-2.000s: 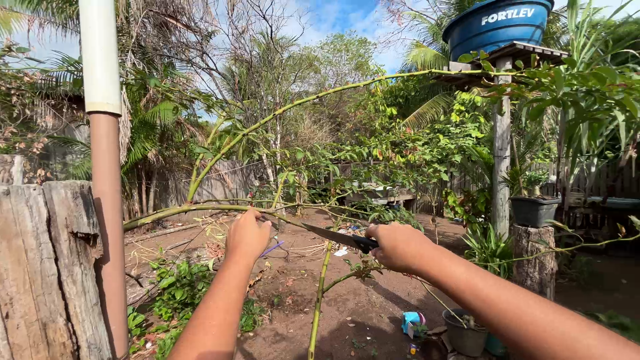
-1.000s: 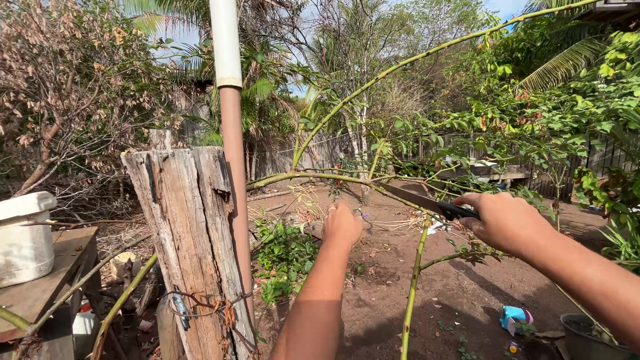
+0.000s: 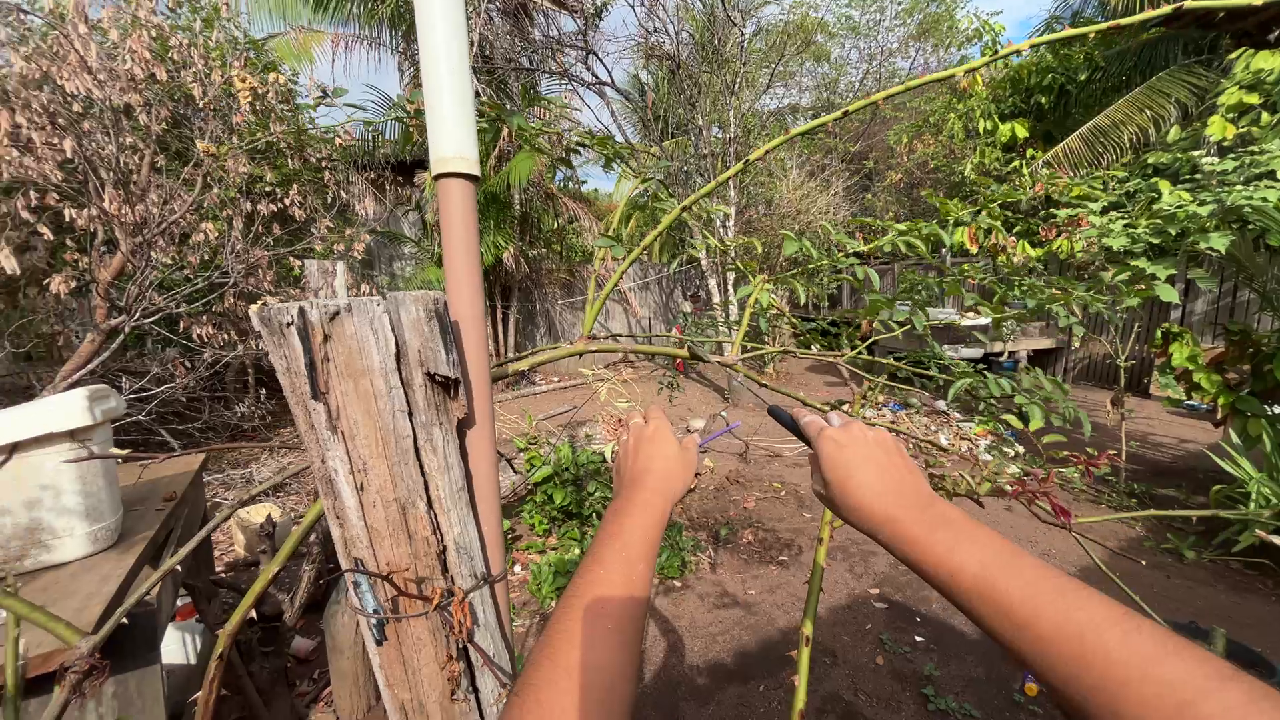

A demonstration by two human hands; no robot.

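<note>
My right hand (image 3: 865, 465) is closed around the black handle of a knife (image 3: 790, 425). The thin blade points up and left, its tip by a green thorny stem (image 3: 640, 349); whether it touches the stem I cannot tell. Left of it, my left hand (image 3: 655, 455) has its fingers curled, with a purple strip (image 3: 720, 433) sticking out beside it; what it grips is hidden. A long green stem (image 3: 760, 155) arches from the lower one up to the right. Another thorny stem (image 3: 812, 610) hangs below my right hand.
A weathered wooden post (image 3: 385, 480) and a brown and white pipe (image 3: 468, 330) stand close at the left. Beyond them, a white plastic bucket (image 3: 60, 490) rests on a wooden table (image 3: 150, 500). Thorny stems cross the lower left. Leafy branches (image 3: 1010, 400) spread at the right.
The view has swung left, bringing the post and bucket in. The knife, earlier seen nearly side-on across the stem, now shows steeper and thinner, with its handle lower.
</note>
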